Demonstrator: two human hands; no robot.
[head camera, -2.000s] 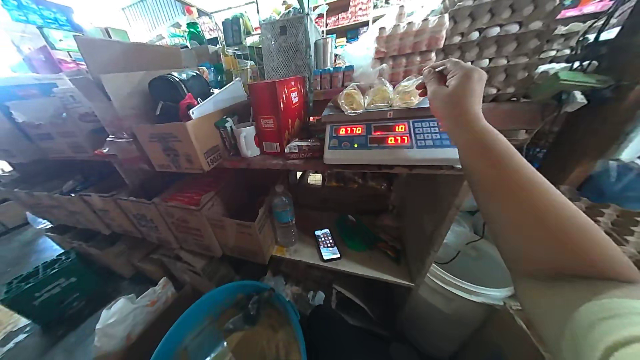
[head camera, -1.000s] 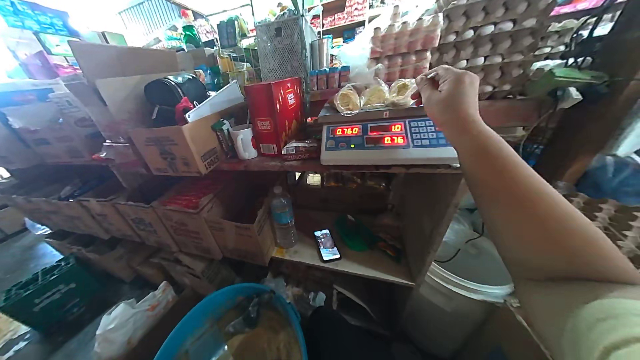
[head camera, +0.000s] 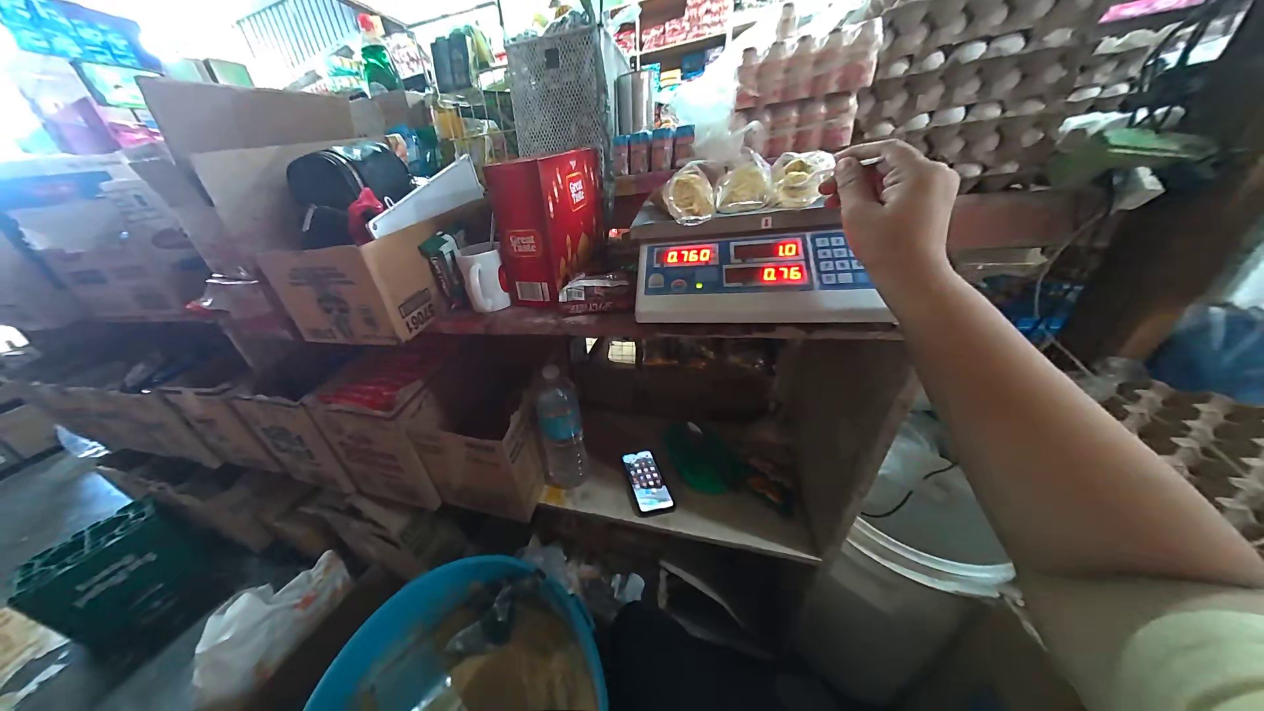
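Note:
My right hand (head camera: 894, 202) is raised at the right end of a digital weighing scale (head camera: 765, 276), its fingers pinched on a small, thin, pale item (head camera: 869, 161) that I cannot identify. Three clear plastic bags of pale yellowish food (head camera: 745, 186) lie in a row on the scale's pan, the rightmost one beside my fingertips. The scale's red displays are lit and read 0.760, 1.0 and 0.76. My left hand is out of view.
Left of the scale stand a red carton (head camera: 546, 222), a white mug (head camera: 484, 278) and an open cardboard box (head camera: 341, 286). A smartphone (head camera: 648, 482) and a plastic water bottle (head camera: 561, 430) are on the lower shelf. Below is a blue tub (head camera: 395, 632); egg trays (head camera: 973, 89) rise behind.
The scale's weight display went from 0.770 to 0.760 and its lower one from 0.77 to 0.76. My right hand stays near the bags throughout.

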